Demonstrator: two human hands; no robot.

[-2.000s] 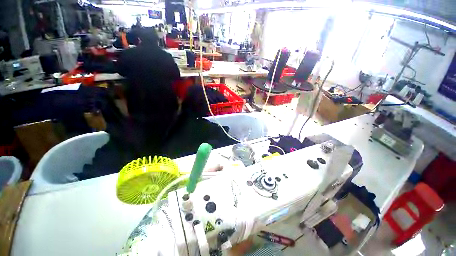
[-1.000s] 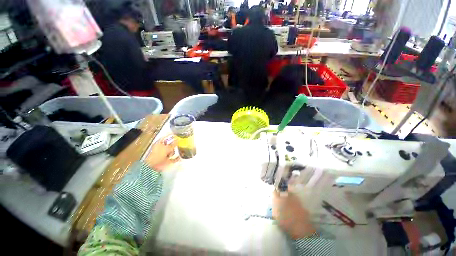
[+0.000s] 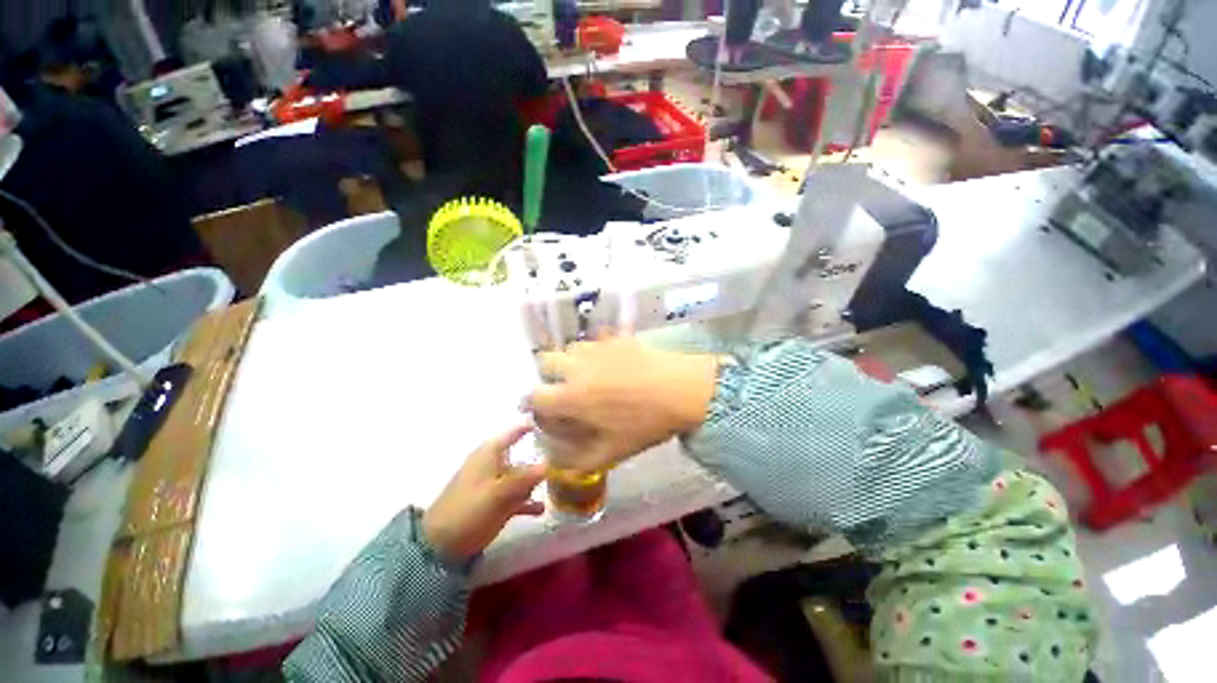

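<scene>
The drinking bottle [image 3: 577, 496], clear with amber-brown contents, stands upright near the table's front edge. My right hand [image 3: 621, 400] is closed around its upper part from above and hides the top; whether a lid is there cannot be told. My left hand [image 3: 483, 496] is just left of the bottle, thumb and fingers apart, fingertips close to it, holding nothing. The white sewing machine [image 3: 694, 287] stands right behind my right hand, which covers its needle area.
A lime-green fan [image 3: 474, 240] and green rod [image 3: 535, 178] are behind the machine head. A cardboard strip [image 3: 180, 467] lines the left table edge, with a flat black object [image 3: 154, 408] beside it. Pale blue tubs [image 3: 327, 258] stand behind. A red stool [image 3: 1134, 447] is at right.
The bottle has come from the table's back left to its front edge. My right hand has moved from the needle area onto the bottle. My left hand has let go. The view has shifted.
</scene>
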